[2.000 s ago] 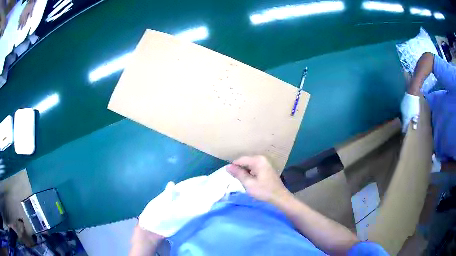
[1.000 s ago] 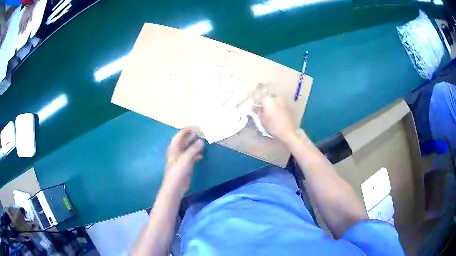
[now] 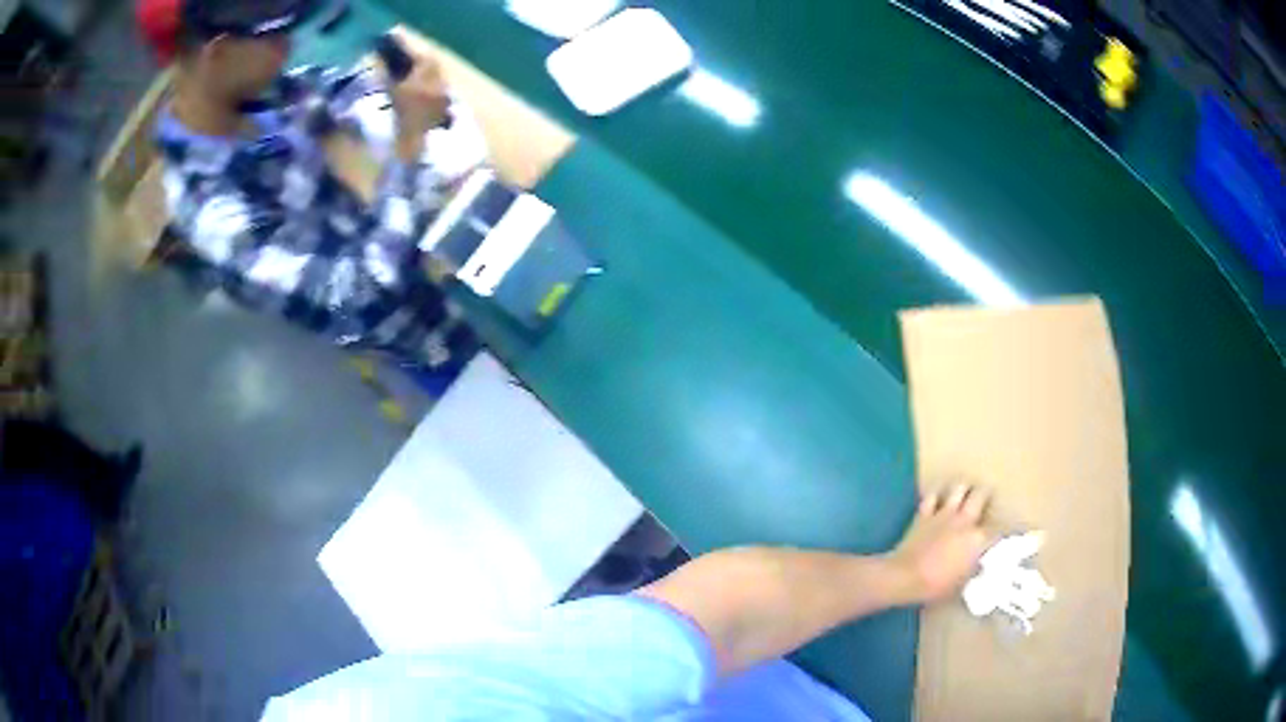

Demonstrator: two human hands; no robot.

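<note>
A tan cardboard sheet (image 3: 1037,388) lies on the green bench at the right. My bare left hand (image 3: 951,543) rests on its near edge, with the fingers slightly apart. A crumpled white bundle, which looks like gloves (image 3: 1010,581), lies on the sheet right beside this hand. The hand does not appear to grip it. My right hand is out of the picture.
A white-topped board (image 3: 473,515) stands beside the bench. Farther along the green bench (image 3: 733,381) are a grey and white device (image 3: 522,261) and white housings (image 3: 621,61). A person in a checked shirt (image 3: 303,212) is at the upper left, holding a dark object.
The view has swung to the left. The white bundle, earlier at my right hand, now lies on the cardboard beside my left hand. My right hand has left the picture.
</note>
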